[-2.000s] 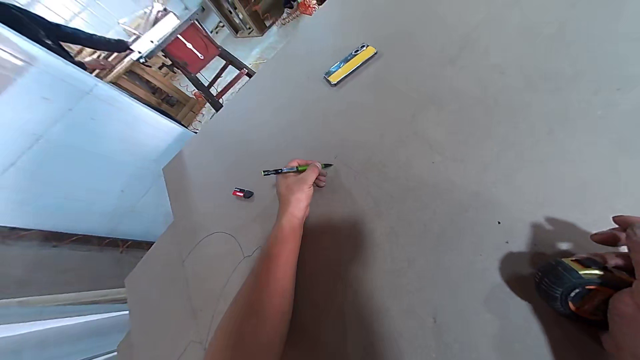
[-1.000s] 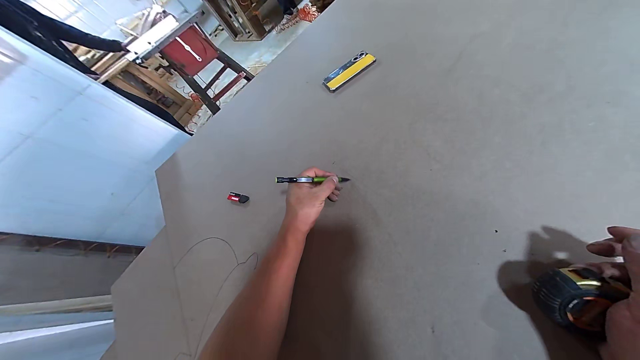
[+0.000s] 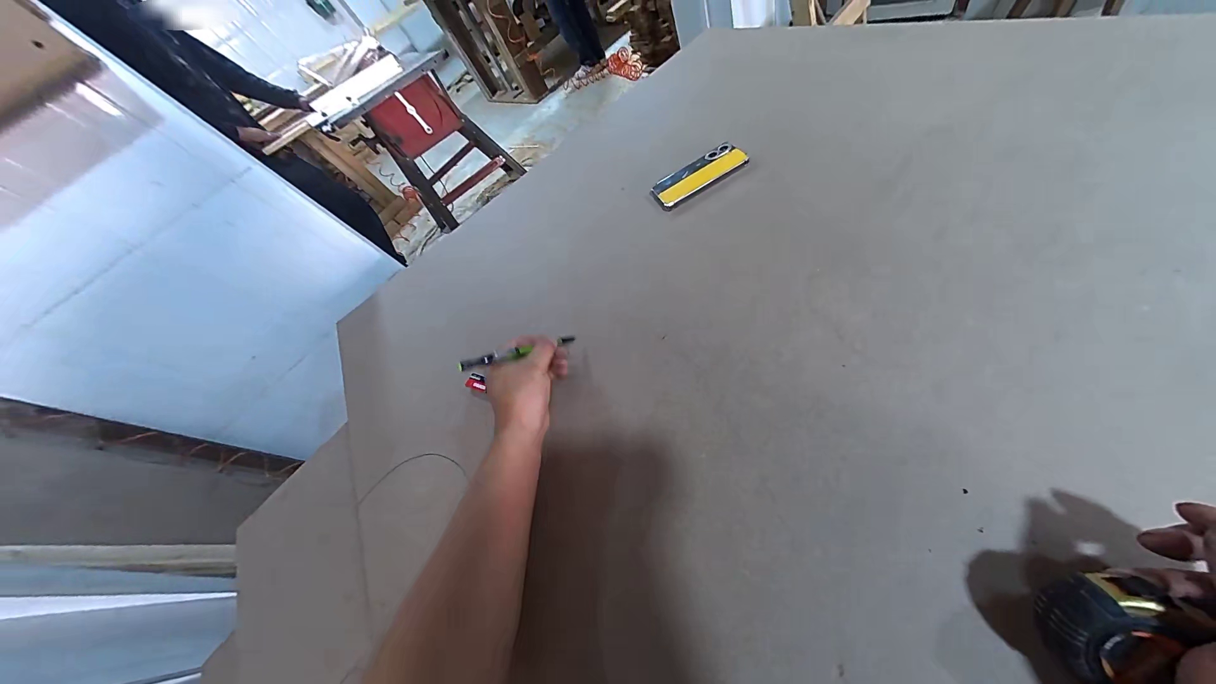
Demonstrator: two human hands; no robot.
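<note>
My left hand (image 3: 527, 375) holds a black and green pen or marking pencil (image 3: 503, 356) over a large grey-brown board (image 3: 807, 380), its dark tip towards the right. Just left of this hand, partly behind it, lies a small red and black object (image 3: 476, 383). A thin curved line is drawn on the board nearer to me, beside my forearm. At the right edge my right hand (image 3: 1187, 551), cut off by the frame, is on a black and yellow tape measure (image 3: 1102, 617). A flat yellow and dark rectangular object (image 3: 701, 177), possibly a phone, lies farther up the board.
A pale blue-white sheet (image 3: 190, 275) stands beyond the board's angled left edge. Behind it a person in dark clothes handles wood at a work stand with a red panel (image 3: 414, 116). Another person's legs (image 3: 575, 38) show at the top, by wooden frames and orange cord.
My left hand, with the pen, has moved left, close to the small red and black object. My right hand stays at the tape measure.
</note>
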